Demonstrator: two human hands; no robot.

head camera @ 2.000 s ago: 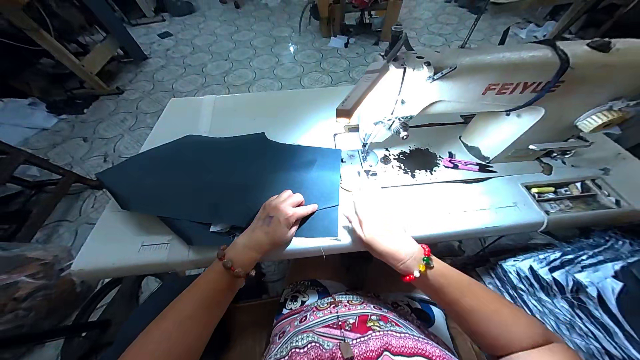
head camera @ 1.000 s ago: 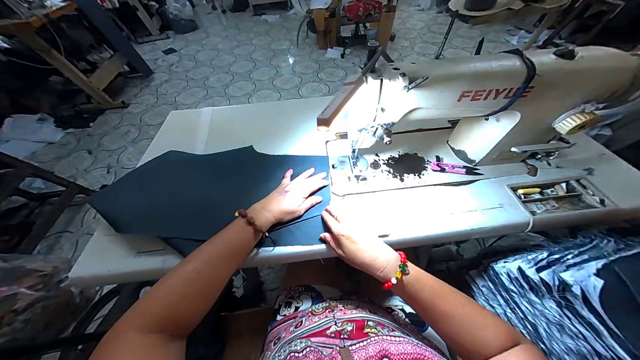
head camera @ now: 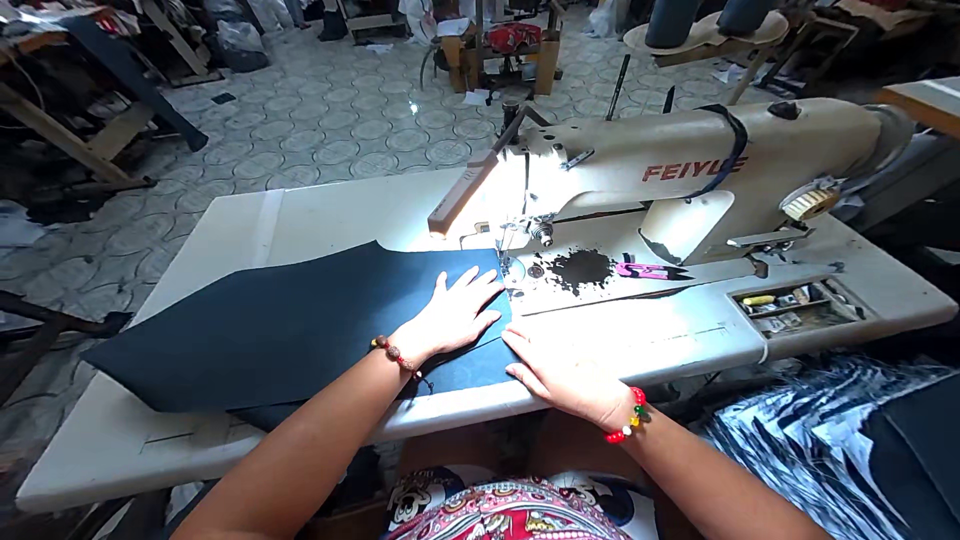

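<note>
Dark blue fabric panels [head camera: 285,337] lie flat on the white sewing table, one overlapping another, their right edge beside the needle area. My left hand [head camera: 455,309] rests palm down on the fabric with fingers spread, just left of the presser foot [head camera: 506,262]. At the fabric's right edge near the table front, my right hand [head camera: 559,375] touches the edge with its fingertips; whether it pinches the cloth is hard to tell. The industrial sewing machine [head camera: 645,161], marked Feiyue, stands behind with its lamp lit. Pink thread snips [head camera: 651,271] lie on its bed.
A pile of dark scraps [head camera: 581,270] sits right of the needle. An inset tray [head camera: 802,307] with small items is at the table's right. Striped fabric pieces [head camera: 817,442] are heaped below it. Two thread cones [head camera: 671,22] stand behind the machine.
My left hand has moved from a pointing pose near the front of the fabric to lying spread closer to the needle. My right hand has drawn back toward the fabric's front right edge.
</note>
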